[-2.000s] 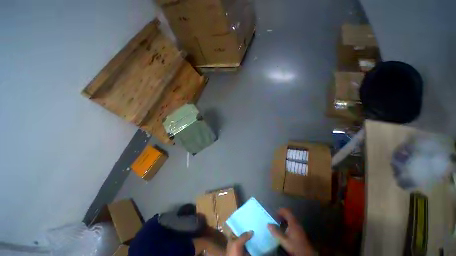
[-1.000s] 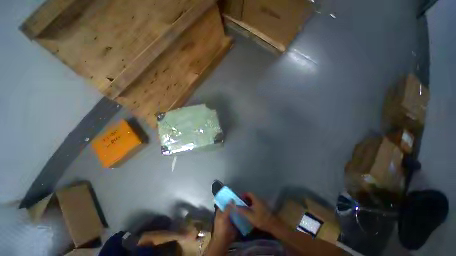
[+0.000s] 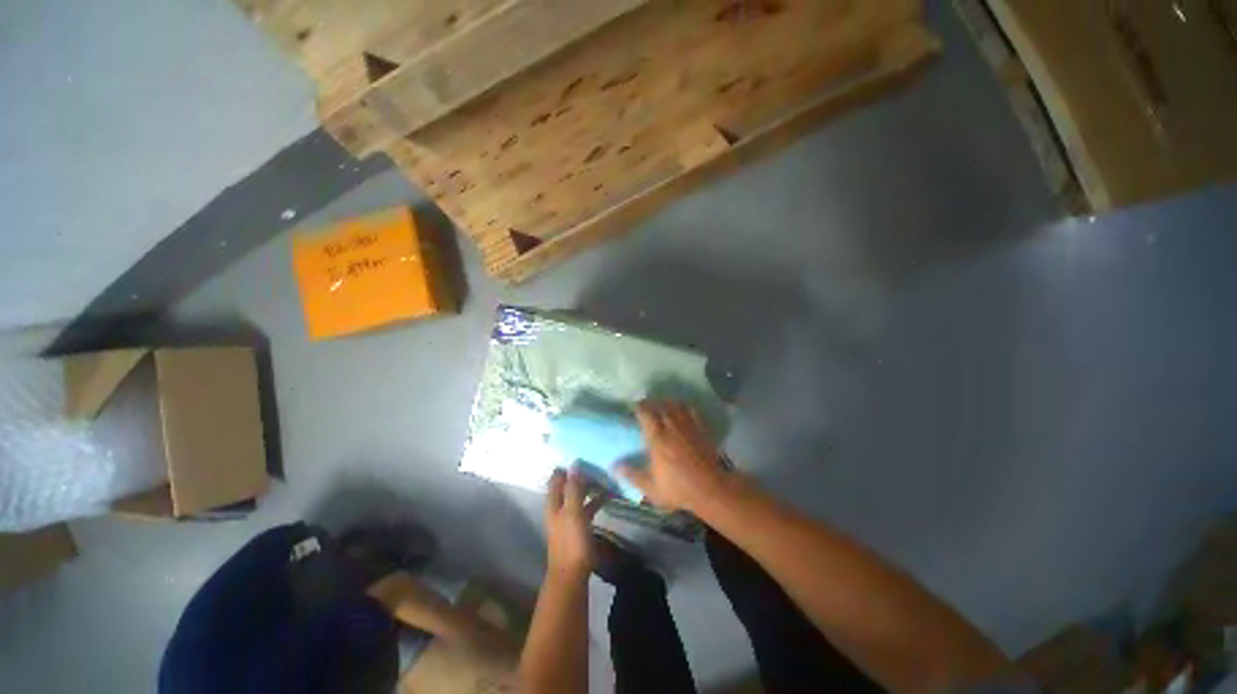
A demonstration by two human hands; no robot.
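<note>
The wrapped parcel, pale green in clear plastic, lies on the floor in front of me. A light blue-green paper slip is over its top near the front side. My left hand holds the slip's near edge. My right hand is on the slip's right part with its fingers bent over it. The slip is blurred, and I cannot tell whether it touches the parcel all over.
An orange carton stands left of the parcel. A wooden pallet is beyond it, with a large carton at the top right. An open carton stands at left. A person in dark blue is at the lower left, near another carton.
The view has moved closer to the parcel and orange carton. Both hands and the slip have moved from in front of my body to over the parcel.
</note>
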